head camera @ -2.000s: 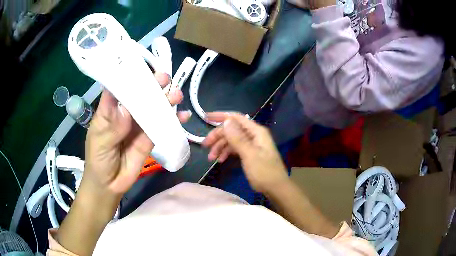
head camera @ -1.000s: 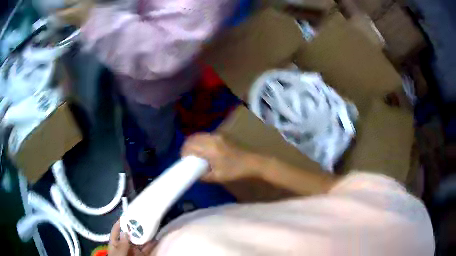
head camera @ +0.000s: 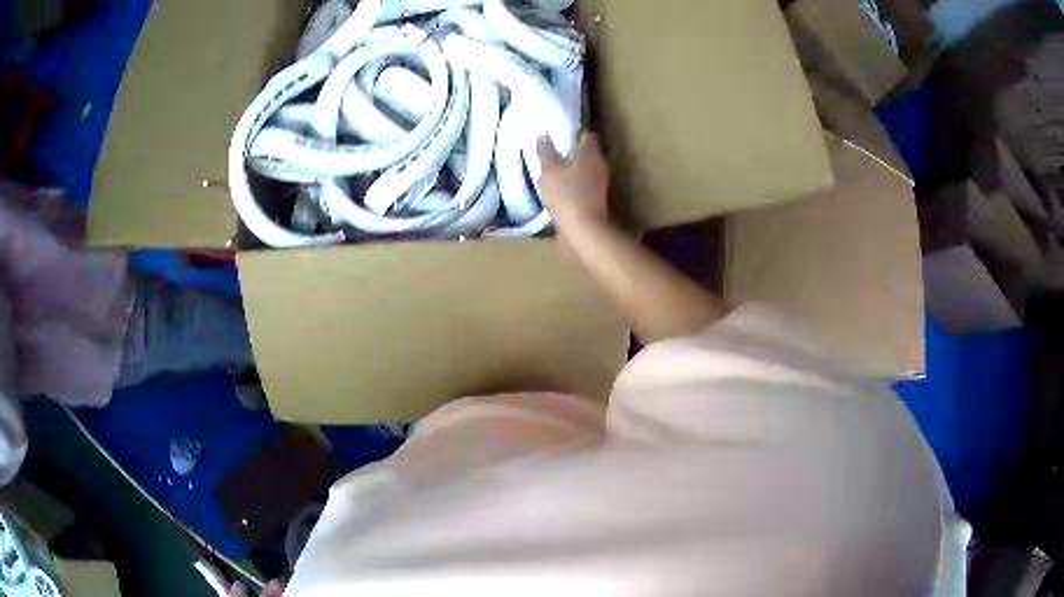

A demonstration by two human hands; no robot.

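The large open carton [head camera: 432, 332] is full of tangled white C-shaped neck fan halves [head camera: 385, 152], some with rows of dark slots. My right hand [head camera: 574, 181] reaches over the carton's right inner side, its fingers against a smooth white housing [head camera: 543, 117]. The hand is blurred, and whether it grips that piece cannot be told. Of my left hand [head camera: 257, 589] only fingertips show at the bottom edge, left of centre, close to a narrow white tip [head camera: 212, 576]; its grip is hidden.
Carton flaps spread left, right and towards me. Another carton [head camera: 823, 274] stands at the right. The dark bench edge [head camera: 117, 501] and a small carton with white parts [head camera: 88, 577] are at the lower left. A person's pink-lilac sleeve [head camera: 58, 292] is at the left. The floor [head camera: 974, 397] is blue.
The view has swung right to the large carton. My right hand has moved from the white housing held between both hands to the carton's contents. My left hand is now mostly out of view.
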